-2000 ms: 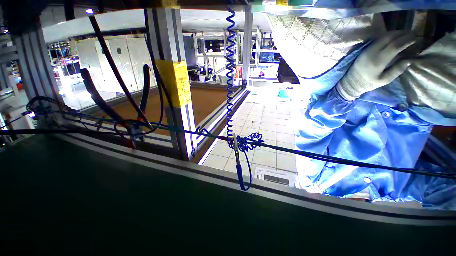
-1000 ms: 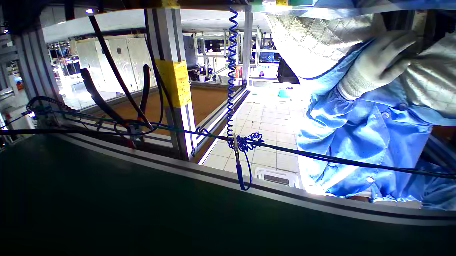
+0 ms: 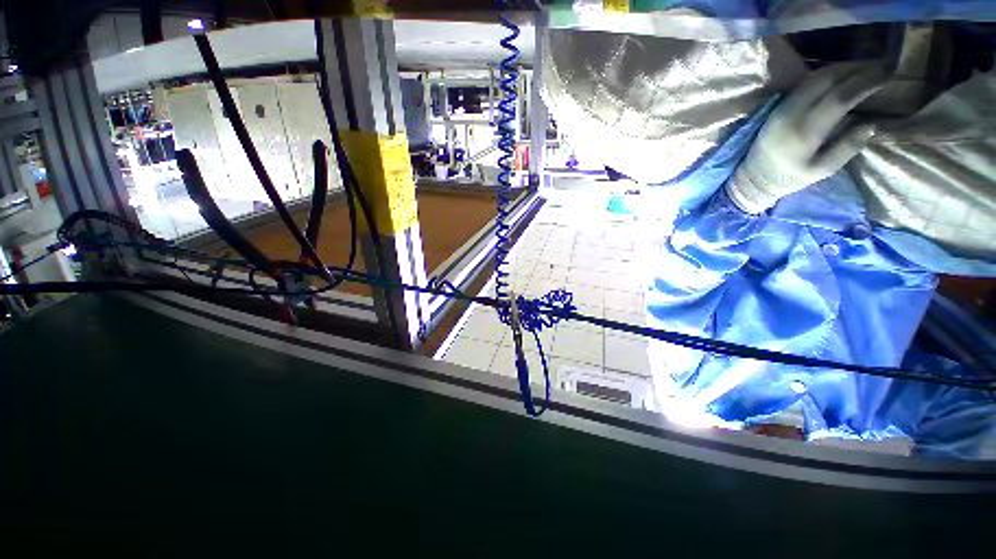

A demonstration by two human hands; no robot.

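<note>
Neither of my hands is in view. Nearest in front of me lies the dark green conveyor belt (image 3: 328, 448), with a pale metal rail (image 3: 612, 433) curving along its far side. No work piece shows on the visible belt. A blue coiled cord (image 3: 506, 164) hangs down to a tangle at the rail, where a thin dark loop hangs. A dark cable (image 3: 699, 345) runs across above the rail.
Beyond the rail at the right is another person in a light blue smock (image 3: 786, 295), with one white-gloved hand (image 3: 803, 137) raised. An aluminium post (image 3: 382, 186) with yellow tape stands left of centre. Black curved hoses (image 3: 218, 213) and a brown board surface (image 3: 459, 224) are behind.
The other person's gloved hand and smock have shifted slightly to the left. The pale quilted material above has also moved left. The belt and rail look the same.
</note>
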